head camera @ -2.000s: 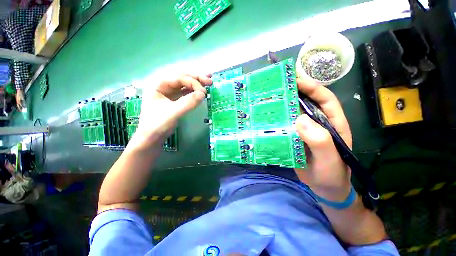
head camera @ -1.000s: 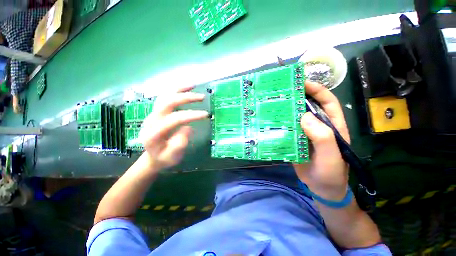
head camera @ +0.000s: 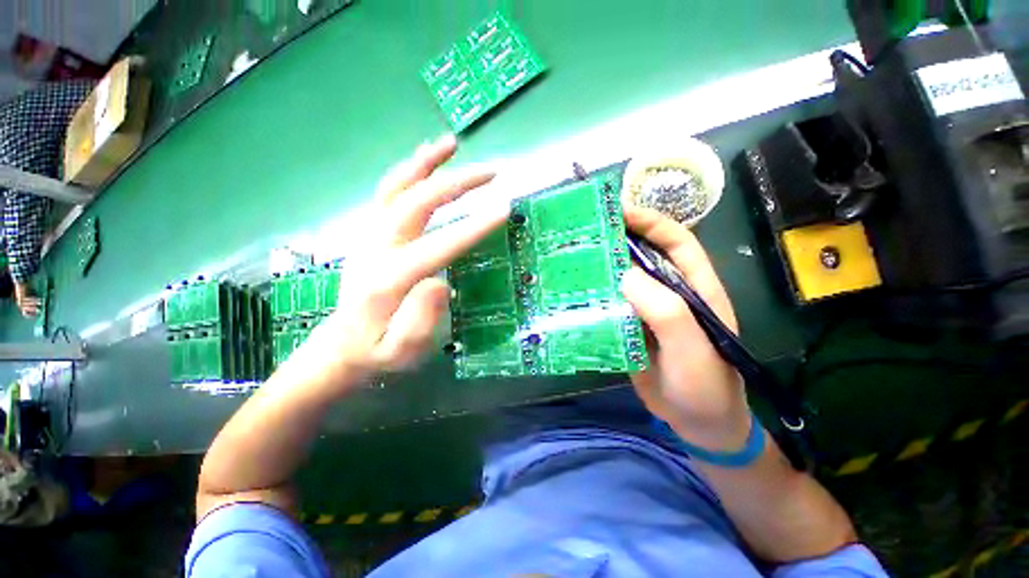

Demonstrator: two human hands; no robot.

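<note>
A green PCB panel (head camera: 575, 274) with six repeated units is held up over the bench edge, its plain green rectangles facing me. My right hand (head camera: 683, 311) grips its right edge and also holds dark tweezers (head camera: 722, 336) that slant down to the right. My left hand (head camera: 412, 265) is at the panel's left side with fingers spread, the index finger passing in front of its upper left corner. Whether it touches the panel is unclear. A round cream tub (head camera: 713, 181) with silvery bits stands just behind the panel's upper right corner.
Stacked PCB panels (head camera: 198, 333) stand at left. One panel (head camera: 483, 70) lies on the green strip ahead. At right are a black iron stand (head camera: 818, 169), a yellow sponge tray (head camera: 833, 262) and a black box (head camera: 970, 102). A cardboard box (head camera: 107, 124) and a person's checked sleeve (head camera: 34, 136) are far left.
The left hand has moved from pinching at the panel's left edge to spread fingers, now over its upper left corner. The right hand keeps its grip. The whole view has shifted.
</note>
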